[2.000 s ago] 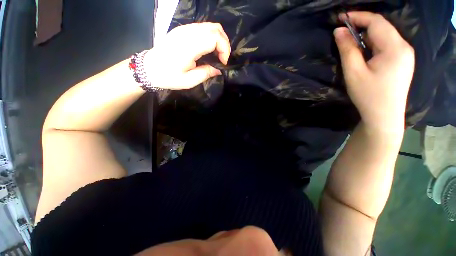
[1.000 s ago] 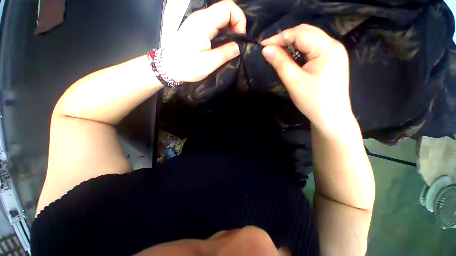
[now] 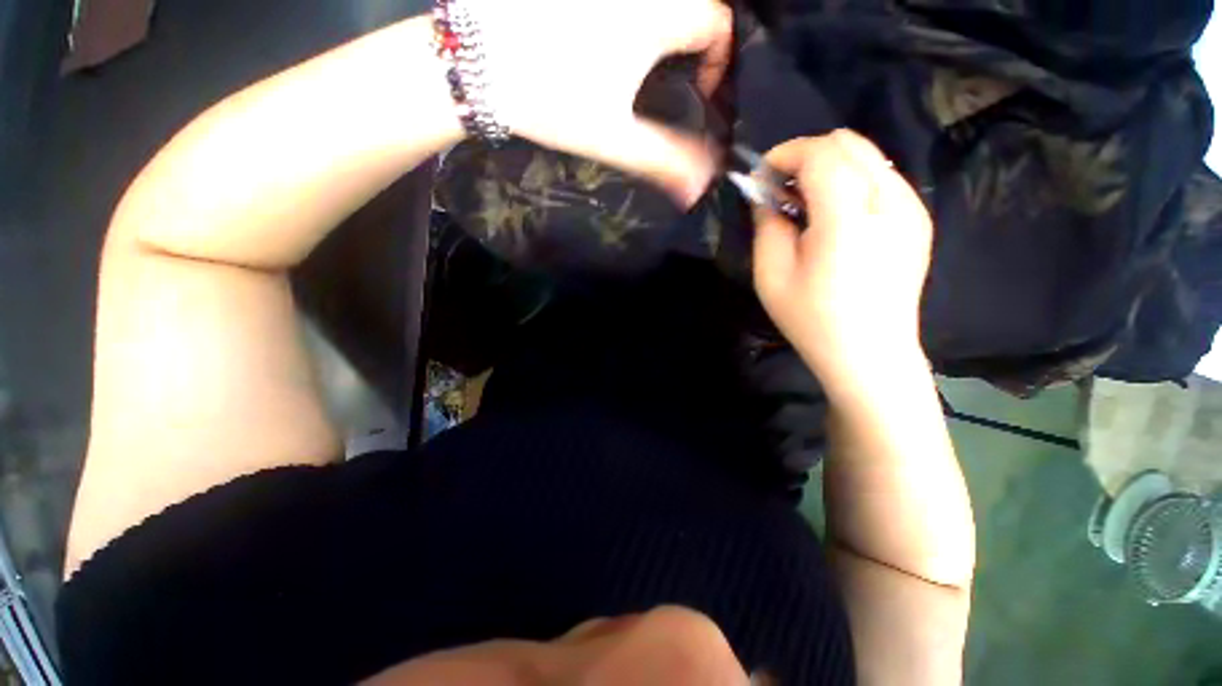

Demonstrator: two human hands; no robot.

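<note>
A dark garment (image 3: 1045, 201) with a gold-brown leaf print lies bunched across the top and right of the view and hangs toward the lap. My left hand (image 3: 630, 94), blurred, pinches part of the garment between thumb and fingers at top centre. My right hand (image 3: 851, 241) holds small thread snips (image 3: 761, 182), their silver blades pointing left at the cloth just beside my left thumb. Whether the blades touch the cloth or a thread cannot be told.
A black surface (image 3: 355, 288) lies at left under my left arm, with a brown swatch (image 3: 110, 30) at its upper left. A small round fan (image 3: 1173, 543) stands at right over the green floor (image 3: 1059, 590). A dark bar (image 3: 1008, 429) crosses below the garment.
My left hand has moved right and, in the last second, slightly down. My right hand has come left to meet it, and the snips' blades now point out from its fingers. The garment is more bunched.
</note>
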